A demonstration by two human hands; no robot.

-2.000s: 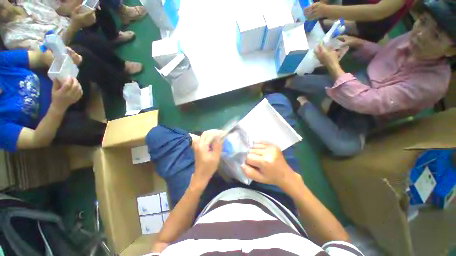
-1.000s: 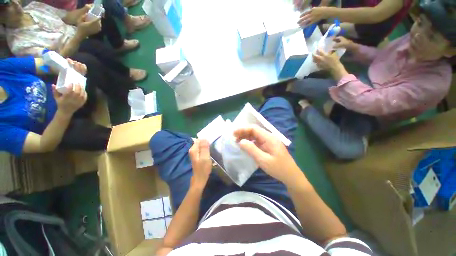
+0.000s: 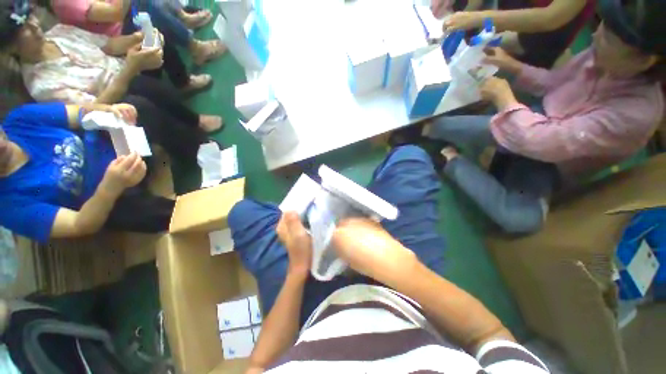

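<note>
A clear, crinkled plastic bag (image 3: 323, 252) hangs open over my lap. My left hand (image 3: 293, 235) holds its left side, together with a small white card piece (image 3: 299, 194) that stands up beyond the fingers. My right hand (image 3: 356, 235) is at the bag's opening; its fingers are hidden, so I cannot tell what they grip. A white retail box (image 3: 358, 192) lies tilted just beyond my right hand, over my lap. Whether anything is inside the bag is not clear.
An open shipping carton (image 3: 191, 292) with finished boxes (image 3: 237, 343) stands left of my leg. A large scrap carton (image 3: 555, 256) is at right. The white table (image 3: 321, 135) ahead bears boxes. Seated people work on both sides. A torn white piece (image 3: 217, 164) lies on the floor.
My right hand has moved down and left to the bag's opening. The white box beyond it has turned to show a narrow side. The view has shifted slightly.
</note>
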